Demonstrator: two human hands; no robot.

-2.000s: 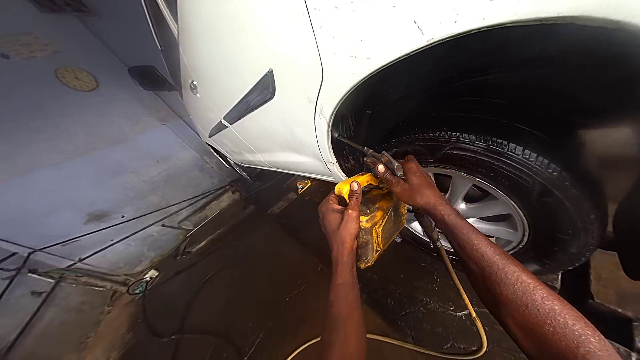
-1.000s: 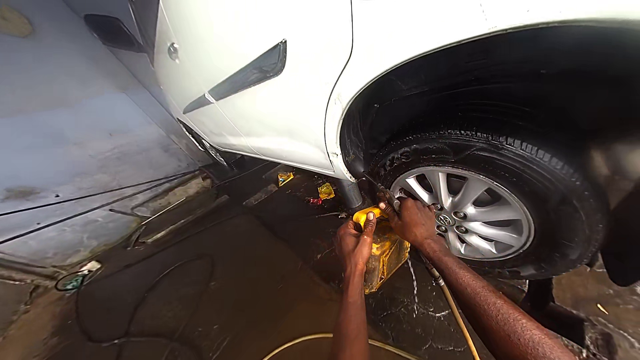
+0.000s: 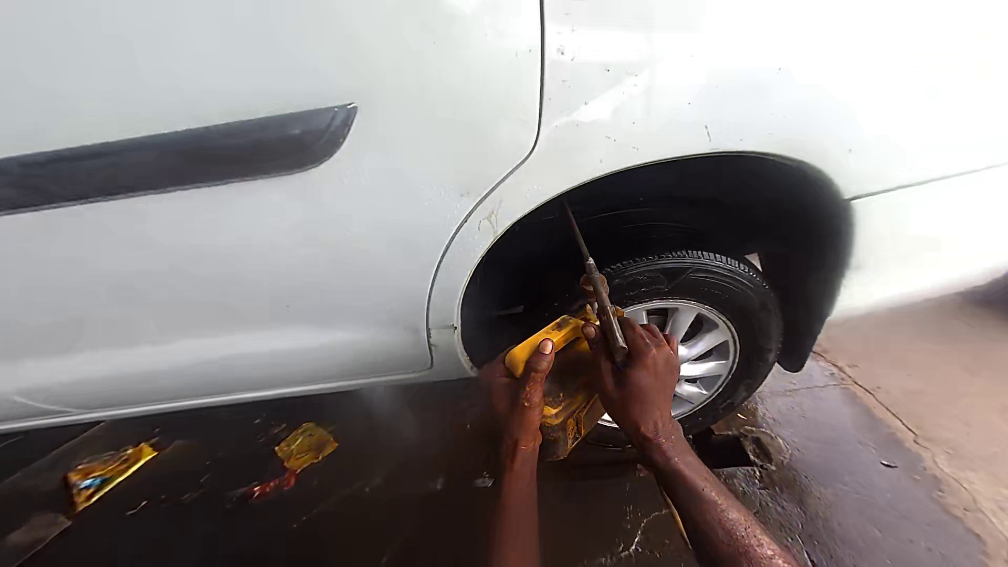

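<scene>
My left hand (image 3: 521, 394) grips the handle of a dirty yellow plastic container (image 3: 571, 402), its thumb lying on top of the handle. My right hand (image 3: 639, 378) is closed around a metal spray gun (image 3: 605, 311) held against the container's upper part. The gun's thin nozzle points up into the dark wheel arch (image 3: 669, 193) of a white car. Behind my right hand is the tyre (image 3: 762, 323) with its silver alloy wheel (image 3: 709, 350), partly hidden. A hose (image 3: 675, 516) runs down behind my right forearm.
The car's door (image 3: 236, 299) with a dark side moulding (image 3: 181, 161) fills the left. On the wet dark floor lie a crumpled yellow wrapper (image 3: 305, 446) and a torn multicoloured packet (image 3: 106, 476). A mud flap (image 3: 795, 315) hangs behind the tyre. Paler ground (image 3: 929, 394) lies at the right.
The spray gun's nozzle now points up into the wheel arch; two seconds ago it pointed up-left near the arch's front edge. Both hands keep their hold. The view has swung considerably.
</scene>
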